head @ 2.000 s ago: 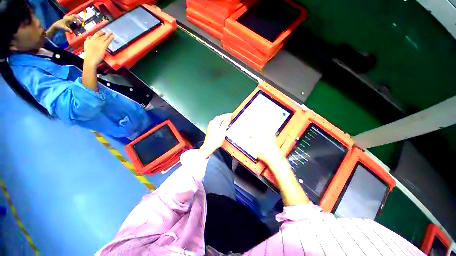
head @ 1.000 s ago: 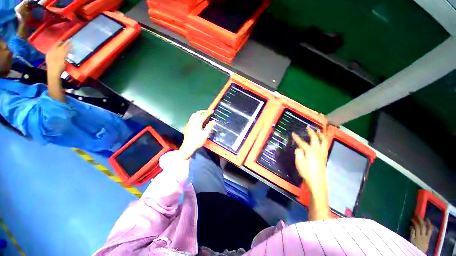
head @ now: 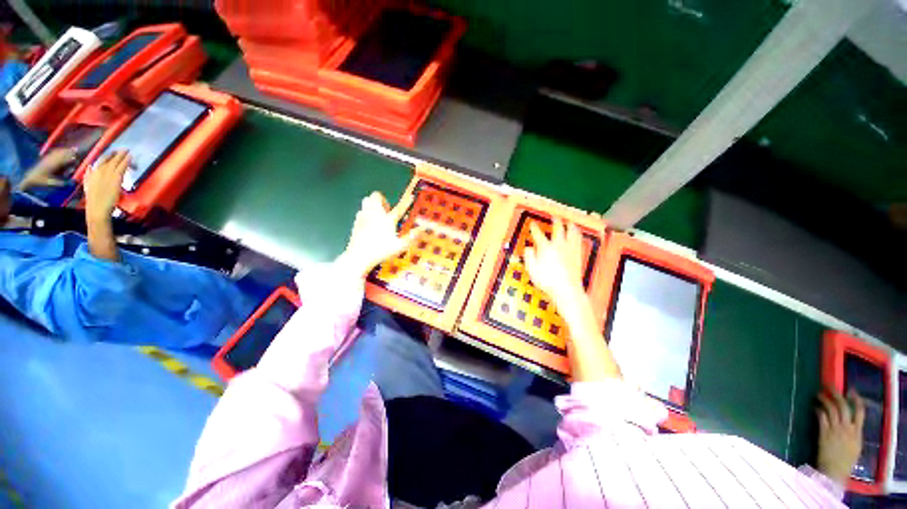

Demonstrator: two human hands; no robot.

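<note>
Two tablets lie side by side in orange foam trays on the green belt. The left tablet (head: 438, 244) and the middle tablet (head: 519, 298) both show a touch test grid in orange and dark squares. My left hand (head: 376, 234) is over the left edge of the left tablet, fingers apart, holding nothing. My right hand (head: 557, 260) is over the upper part of the middle tablet, fingers spread, hiding part of its screen. A third tablet (head: 652, 318) with a grey screen lies to the right in its own tray.
Stacked foam trays (head: 373, 94) stand behind the belt, a dark tablet on top. A pale post (head: 711, 119) rises behind. A person in blue (head: 109, 283) works at left; another person's hand (head: 841, 432) touches a tablet at far right. A lower tray (head: 259, 333) sits below the belt edge.
Both nearer screens went from dark menu lists to orange grids. My right hand, earlier over the left tablet, is now over the middle one. The view has shifted right.
</note>
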